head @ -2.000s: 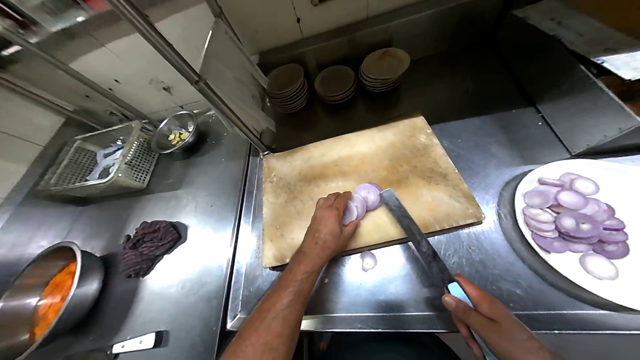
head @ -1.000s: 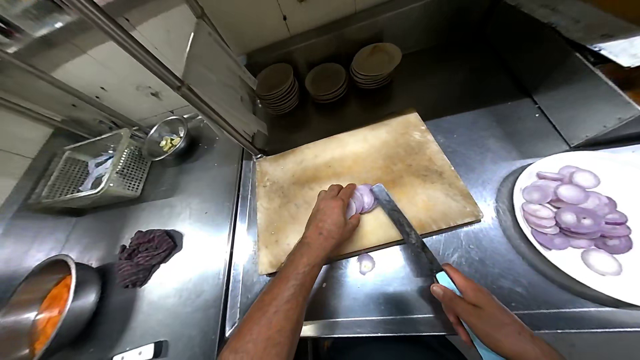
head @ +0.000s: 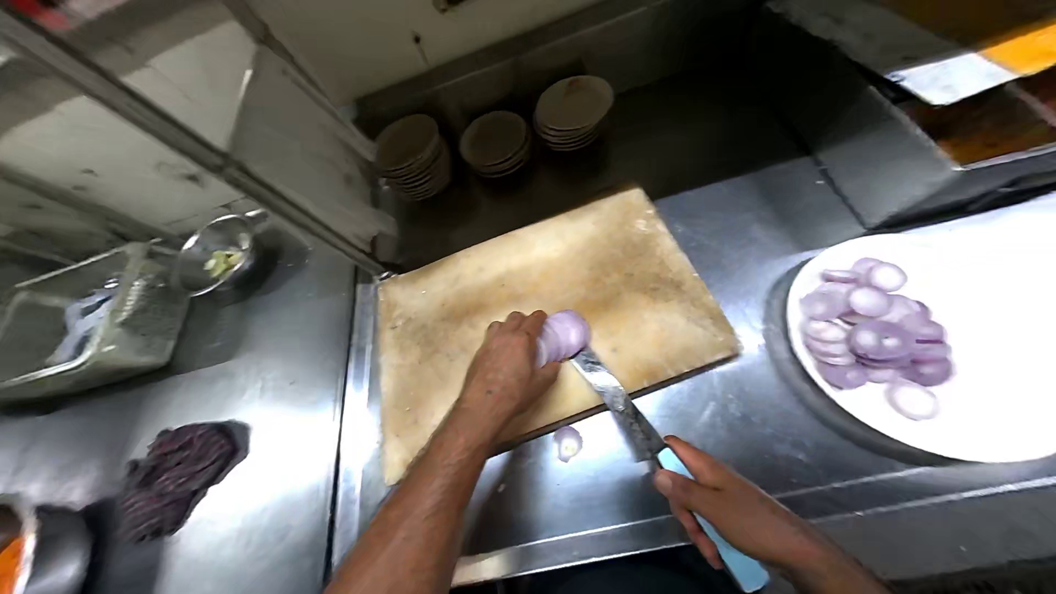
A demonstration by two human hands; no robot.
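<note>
My left hand [head: 507,363] rests on the wooden cutting board [head: 528,272], its fingers curled against a sliced red onion [head: 563,336]. Part of the onion is hidden behind those fingers. In my right hand [head: 705,495] is the light-blue handle of a kitchen knife [head: 615,396]; its blade slants up and left across the board's front edge, tip close beside the onion. A small onion piece [head: 568,443] lies on the steel counter just in front of the board. To the right, a white plate [head: 990,346] holds a heap of onion slices [head: 883,330].
Stacked plates [head: 495,142] stand behind the board. At left are a plastic basket [head: 157,330], a steel bowl with pale pieces [head: 216,256], a dark crumpled cloth [head: 181,474] and a steel pot [head: 62,549] with orange contents. A metal frame rises behind the board's left corner.
The knife tip has moved from beside the onion's upper right to its lower right. My left hand remains at the onion, and my right hand still grips the handle.
</note>
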